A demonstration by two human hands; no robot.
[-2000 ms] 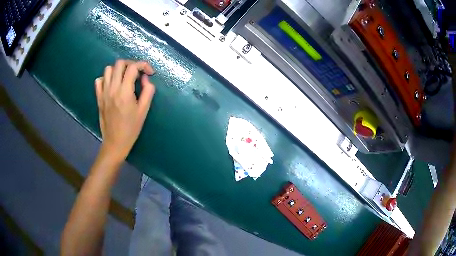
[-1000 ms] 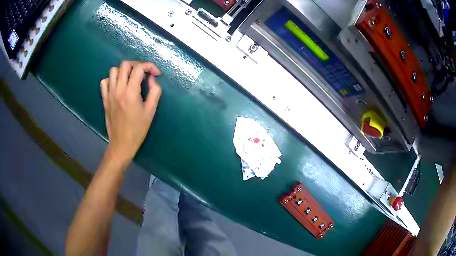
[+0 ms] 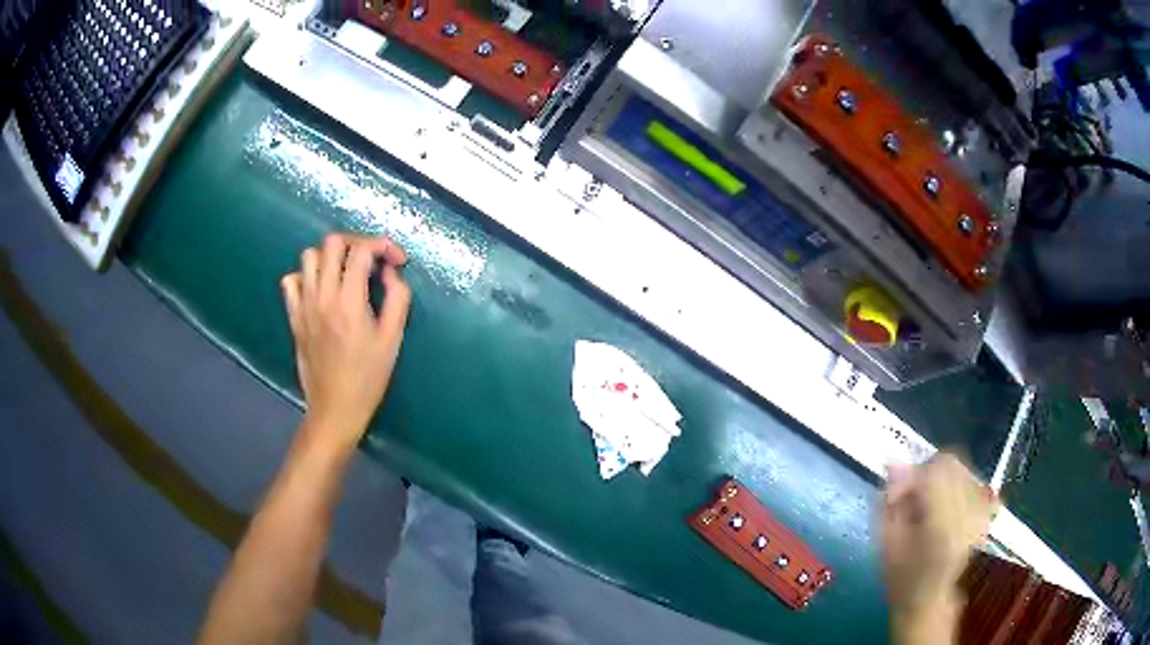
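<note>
My left hand (image 3: 347,330) is over the green mat (image 3: 492,428) at left, fingers loosely curled, thumb apart, nothing visible in it. My right hand (image 3: 931,519) is blurred at the lower right, over the white rail's end where the button box is hidden; whether it presses or holds anything cannot be told. A red-brown carrier fixture (image 3: 760,543) with a row of metal spots lies loose on the mat, left of my right hand. A crumpled white paper or wipe (image 3: 624,406) with red marks lies between my hands.
A long white rail (image 3: 644,292) borders the mat. Beyond it are a control panel (image 3: 719,179), an emergency stop (image 3: 871,318) and carriers on the conveyor (image 3: 484,48) and machine (image 3: 890,144). Black trays (image 3: 107,82) stand left; stacked carriers (image 3: 1028,605) stand lower right.
My right hand has come into view from the right edge and now covers the button box. The view has shifted, showing more of the conveyor carrier. My left hand keeps nearly the same pose.
</note>
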